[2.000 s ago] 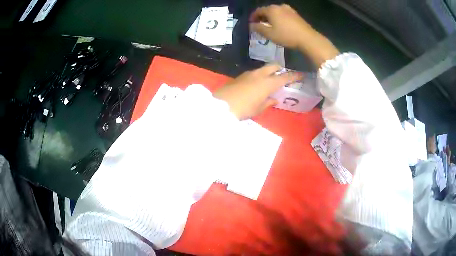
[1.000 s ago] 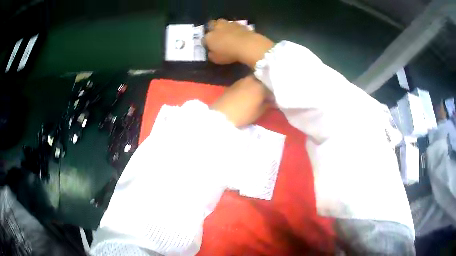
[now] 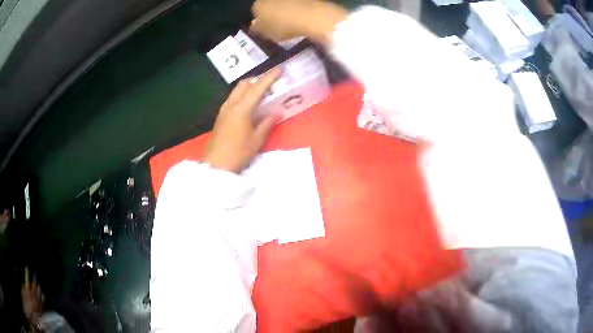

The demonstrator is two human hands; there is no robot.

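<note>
My left hand (image 3: pixel 240 123) grips the left end of a fanned stack of white leaflets (image 3: pixel 302 91), whose face shows a dark C-like mark. The stack is at the red mat's far edge. My right hand (image 3: pixel 292 19) is at the top edge, partly cut off, over the belt. Its fingertips are blurred, and whether it holds anything cannot be told. A leaflet with a C-like mark (image 3: pixel 232 60) lies on the belt beside another printed paper. Plain white sheets (image 3: pixel 292 195) lie on the mat, partly under my left sleeve.
The red mat (image 3: pixel 370 195) lies before me. Printed slips (image 3: pixel 380 120) are partly under my right sleeve. Black cables (image 3: pixel 104 227) are left of the mat, beside the green belt (image 3: pixel 130 110). White bundles (image 3: pixel 500 32) stand at right. Another person's hand (image 3: pixel 31 296) shows at lower left.
The view has turned, so the mat and belt appear tilted. The held stack, mostly hidden a second ago, shows again. My right hand now appears at the top edge, with the belt leaflet left of it.
</note>
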